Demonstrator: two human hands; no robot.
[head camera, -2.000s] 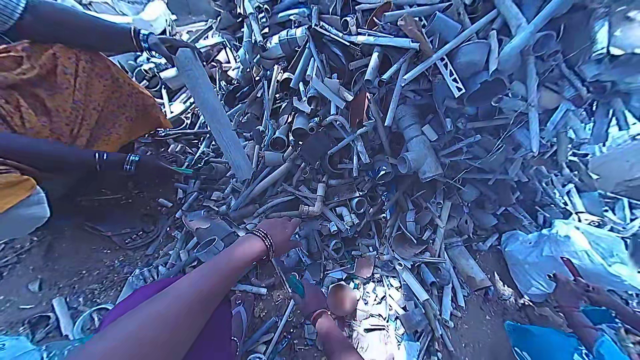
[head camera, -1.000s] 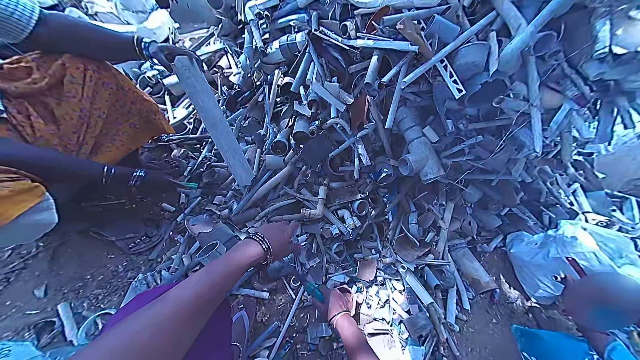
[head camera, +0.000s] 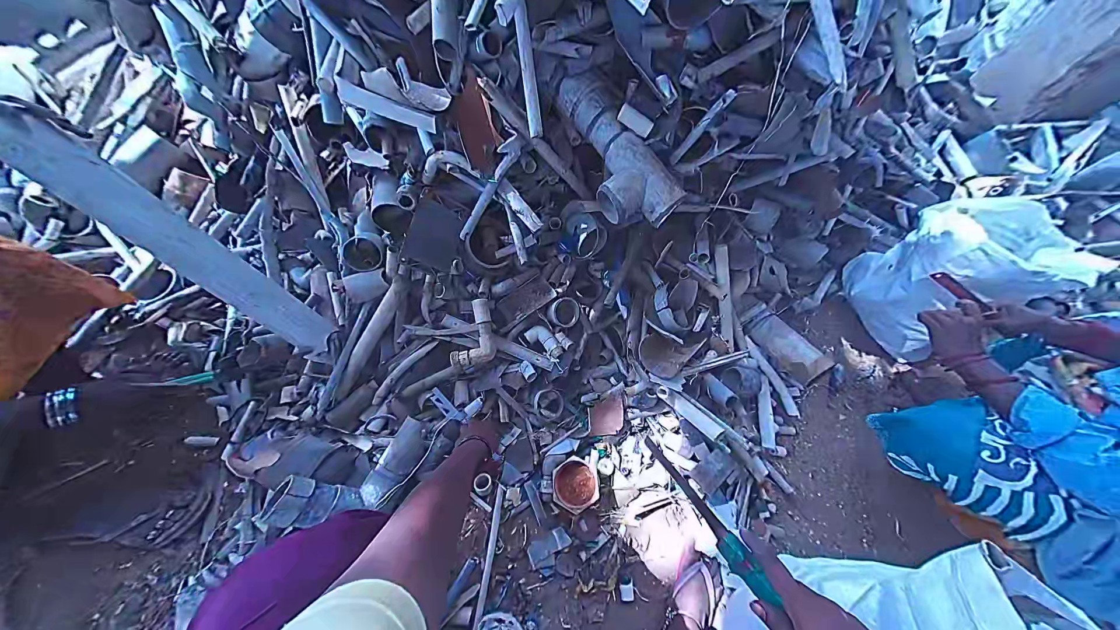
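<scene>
My left hand (head camera: 479, 433) reaches into the near edge of a heap of scrap plastic pipes; its fingers are partly hidden and I cannot tell whether they grip anything. At the bottom right, my right hand (head camera: 787, 595) is closed on the green handle of a long dark tool (head camera: 731, 547), its kind unclear, whose thin end points up and left over the lit scraps. Between my hands lies a round pipe fitting (head camera: 576, 484) with a reddish inside. Beyond my left hand is an elbow pipe fitting (head camera: 477, 350), and farther back a large grey pipe tee (head camera: 626, 166).
At the left, a person's braceleted arm (head camera: 61, 408) reaches to the heap, below a long pale plank or pipe (head camera: 166, 227). Another person's hands (head camera: 958, 328) hold a reddish-handled tool at the right, beside a white plastic sack (head camera: 954, 254). Bare soil (head camera: 849, 472) shows near the heap.
The round fitting that was at my right hand now lies on the scraps. My right hand has drawn back toward the bottom right with the green-handled tool. The view has shifted.
</scene>
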